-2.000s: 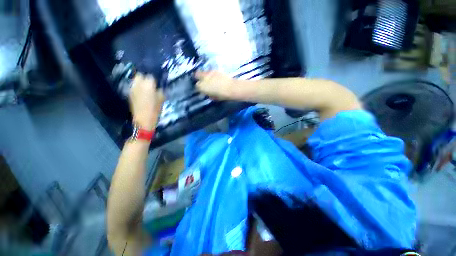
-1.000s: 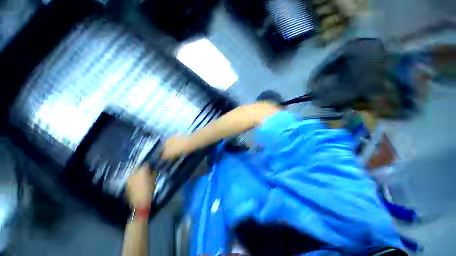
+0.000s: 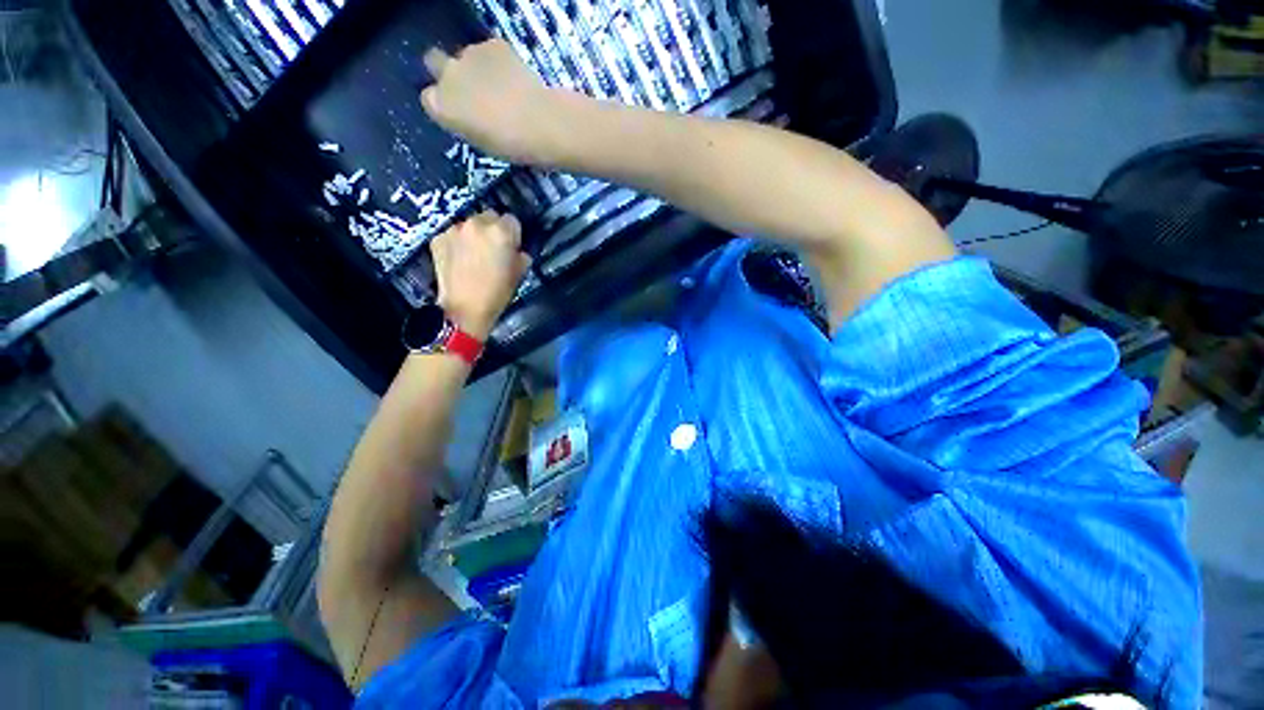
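A shallow black tray (image 3: 374, 104) sits in a large black bin (image 3: 848, 63), over straight rows of silver-white parts (image 3: 645, 49). Small loose white slivers (image 3: 402, 225) are heaped along the tray's near side, with tiny specks further up. My right hand (image 3: 485, 104) is over the tray's right part, fingers curled, fingertips near the tray floor. My left hand (image 3: 478, 266), with a watch on a red strap, is curled at the tray's near right corner, beside the slivers. Anything held between the fingers of either hand is too small or hidden to tell.
A black fan (image 3: 1178, 208) stands at the right, with a smaller dark round object (image 3: 926, 160) near the bin's right corner. Metal-framed carts (image 3: 264, 541) stand at the lower left. My blue smock fills the lower middle.
The view has swung and sharpened. My hands were close together at the tray's near side one second ago; now my right hand is further up over the tray, apart from my left.
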